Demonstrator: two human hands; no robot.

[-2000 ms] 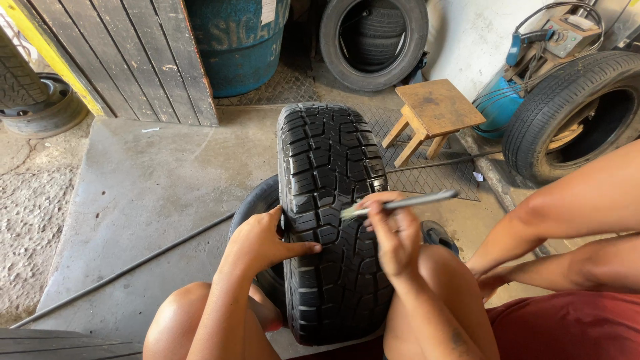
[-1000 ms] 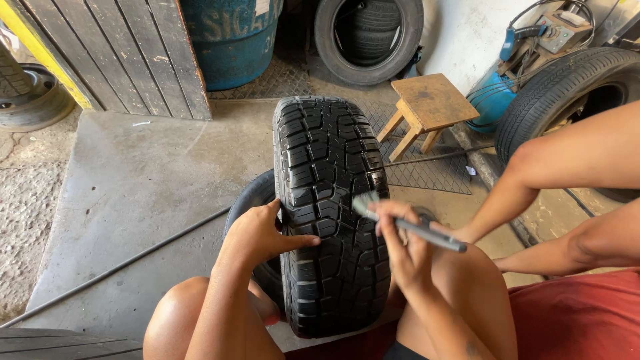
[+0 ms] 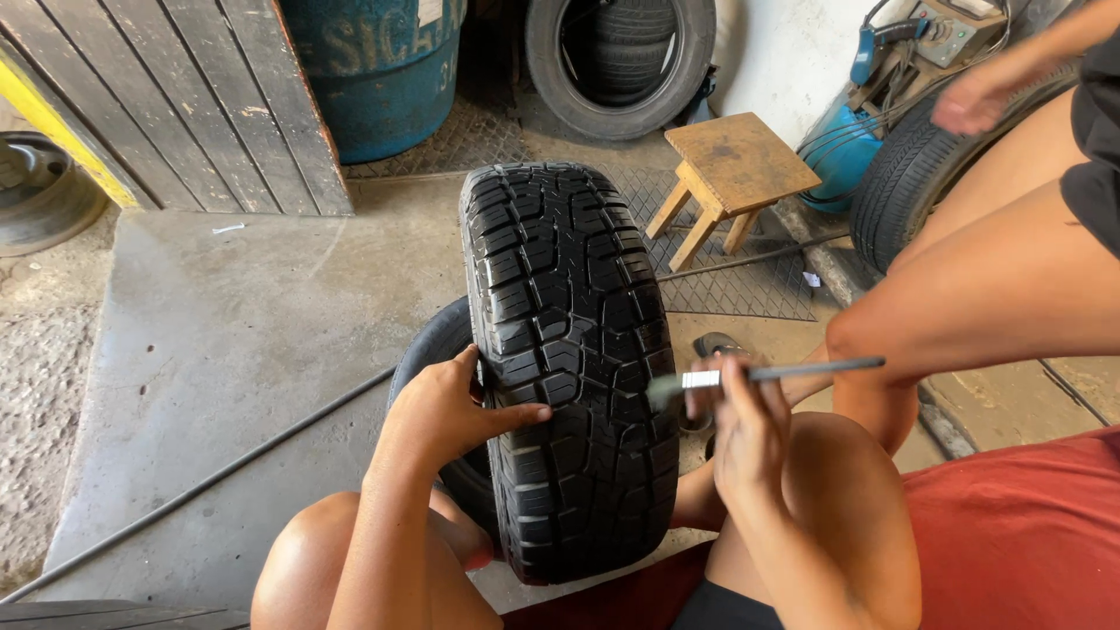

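Observation:
A black tire with a chunky, glossy tread [image 3: 577, 350] stands upright between my knees. My left hand [image 3: 464, 402] rests on its left side, the thumb lying over the tread edge and the fingers reaching toward the sidewall. In my right hand [image 3: 744, 402] is a paintbrush [image 3: 700, 379] with a grey handle and a pale metal ferrule; its blurred bristles are at the right edge of the tread. Whether they touch the rubber I cannot tell. Behind the upright tire, another tire [image 3: 429, 337] is partly hidden.
A wooden stool [image 3: 742, 166] stands beyond the tire, near a blue barrel [image 3: 376, 79] and a leaning tire [image 3: 535, 61]. At right are another tire [image 3: 901, 175], a blue machine [image 3: 853, 149] and another person's legs [image 3: 989, 289] and hand [image 3: 971, 101]. A hose [image 3: 219, 477] crosses the floor.
My right hand has moved the brush from the middle of the tread to its right edge. My left hand stays on the tire. The other person has risen, their hand now higher.

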